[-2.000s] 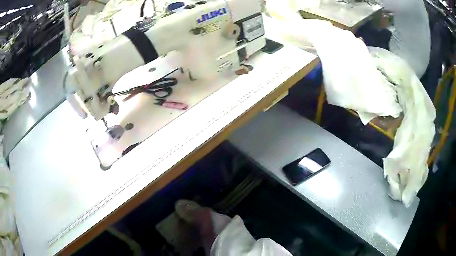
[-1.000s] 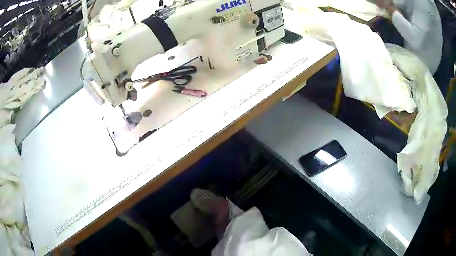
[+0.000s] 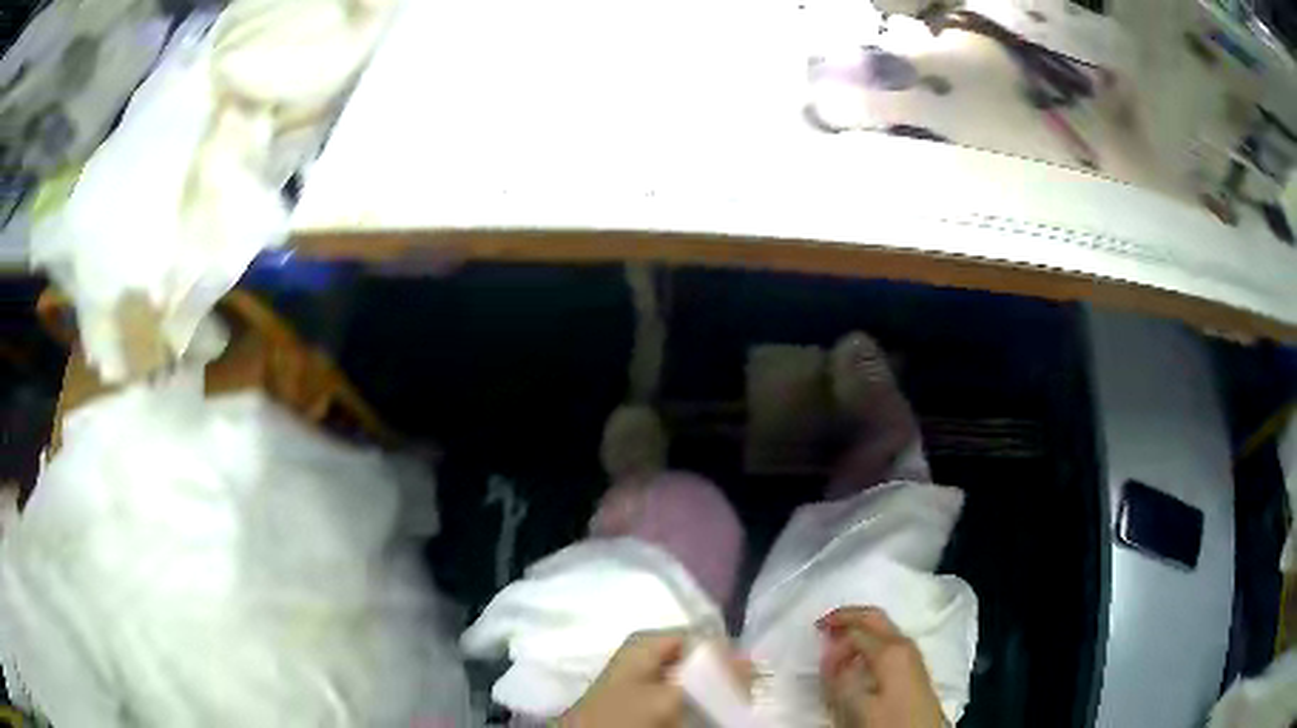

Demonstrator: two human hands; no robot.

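White cloth point(image 3: 861, 548) lies over my lap in two parts, one on each leg. My left hand point(image 3: 633, 686) is at the bottom edge, partly cut off, with its fingers closed on a narrow white fabric piece point(image 3: 716, 683). My right hand point(image 3: 875, 668) is to the right, over the cloth, with its fingers curled. Whether it grips anything cannot be told. The picture is blurred.
The white machine table point(image 3: 612, 157) crosses the top, with the blurred machine bed and scissors point(image 3: 1017, 54) at upper right. Cream-white heaps point(image 3: 214, 569) are at left, by a wooden chair. A smartphone point(image 3: 1159, 525) lies on the grey side surface at right. My feet are below the table.
The view has swung left and down. Both hands and the cloth on my lap now show, and the machine has shifted to the upper right. The left heaps have come into fuller view.
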